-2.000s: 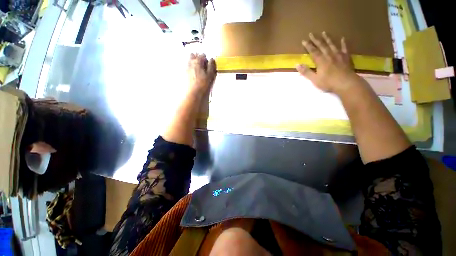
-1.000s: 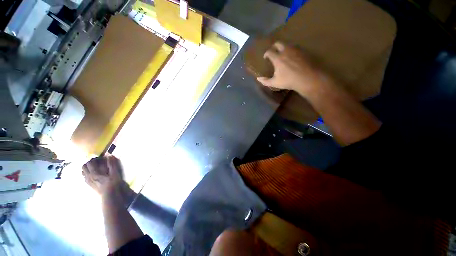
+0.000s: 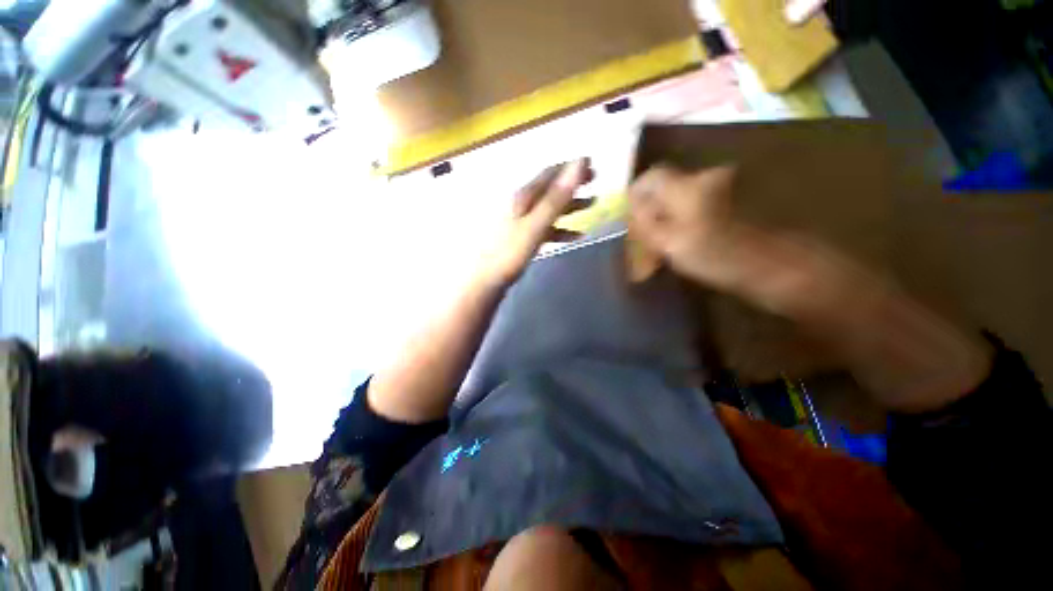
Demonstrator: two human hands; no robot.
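My right hand (image 3: 693, 225), blurred, grips the left edge of a brown cut panel (image 3: 808, 173) in front of the template's right part. My left hand (image 3: 549, 214) is open and empty over the table's front edge, left of that panel. The white template (image 3: 520, 150) lies behind both hands. The yellow strip (image 3: 554, 104) lies across it, along the near edge of another brown panel (image 3: 531, 40). The mustard-yellow tab (image 3: 776, 40) is at the template's right end.
The white sewing machine head (image 3: 225, 64) with a red mark is at the upper left. The silver table (image 3: 150, 266) glares strongly. A dark, blurred panel stack (image 3: 150, 416) stands at the left. More brown sheets (image 3: 981, 266) and blue plastic (image 3: 993, 173) are at the right.
The view has turned back towards the left. My right hand has brought a brown panel from the right pile towards the template. My left hand has left the yellow strip's left end and opened.
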